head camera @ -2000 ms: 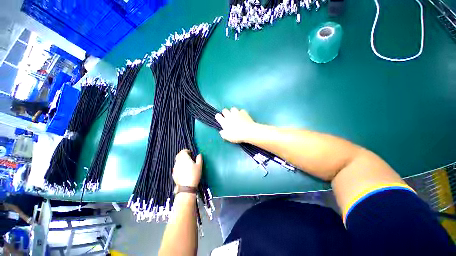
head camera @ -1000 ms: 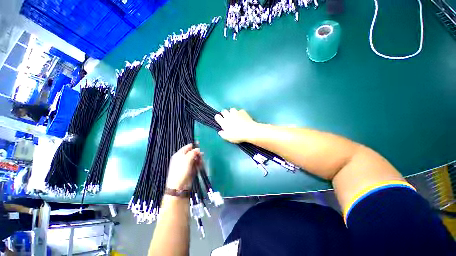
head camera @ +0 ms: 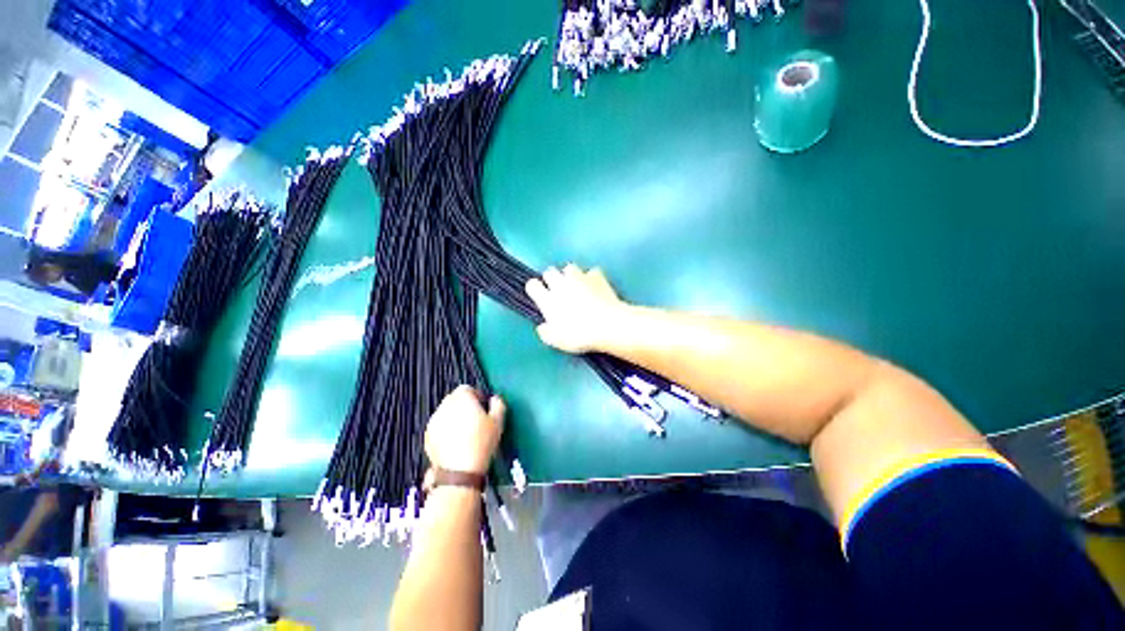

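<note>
A broad loose pile of black cables [head camera: 407, 271] with white ends lies on the green table in front of me. My right hand [head camera: 574, 308] is closed around a bunch of cables [head camera: 494, 269] bent off to the right of the pile; their white ends show below the wrist. My left hand [head camera: 465, 429] is at the lower right edge of the pile, its fingers curled on a few cables whose white ends hang past the table edge. How many it grips is hidden.
A narrower cable group [head camera: 281, 290] and a tied cable bundle [head camera: 185, 323] lie left. More white cable ends [head camera: 642, 37] show at the top. A green film roll [head camera: 795, 109] and a white cord [head camera: 975, 141] lie right. Blue bins [head camera: 210, 56] stand behind; people are partly visible far left.
My left hand lifted a few cables off the pile's edge, then came back down with fewer ends under it. My right hand has stayed in place, with more white ends beneath its wrist.
</note>
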